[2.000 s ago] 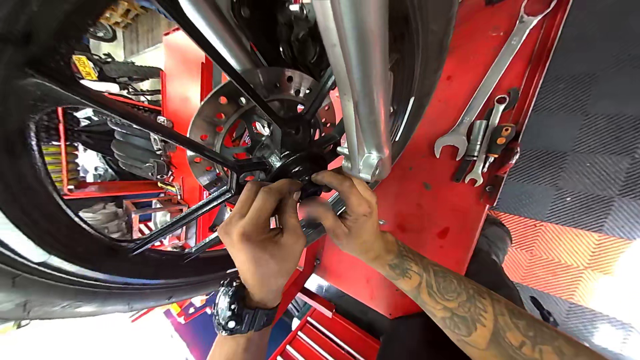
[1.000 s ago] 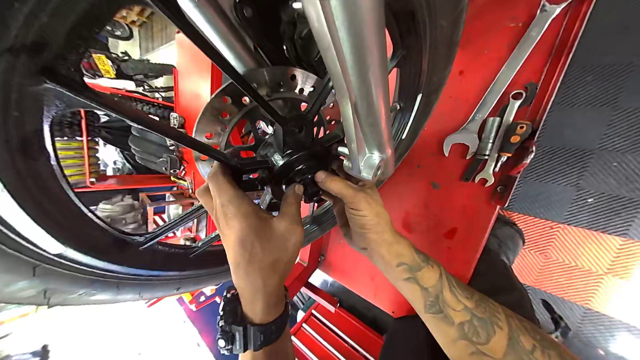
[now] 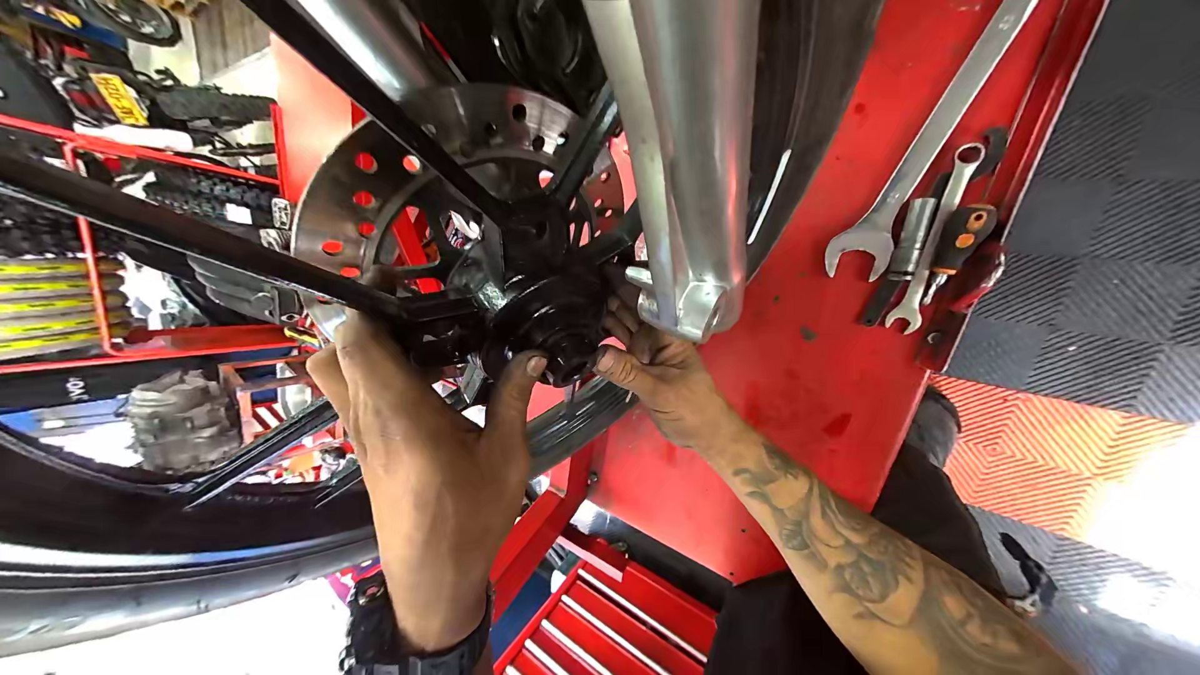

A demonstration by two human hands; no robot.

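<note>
A black motorcycle wheel hub with spokes sits at the middle of the view, a drilled brake disc behind it. My left hand grips the hub from the left, its thumb on the hub's lower face and its fingers hidden behind a spoke. At the hub's right edge, my right hand has thumb and fingertips against the dark round end piece; whether that piece is loose cannot be told. Just above my right hand is the lower end of a silver fork leg, beside the hub.
On the red lift platform at the right lie a large open-end wrench, a combination wrench, a socket tool and a screwdriver. A red tool chest stands below. Motorcycle parts fill a red rack at the left.
My left hand has shifted from the hub's front to its left side, thumb now on the lower face. My right hand has stayed by the hub's right edge, its fingers now curled behind it.
</note>
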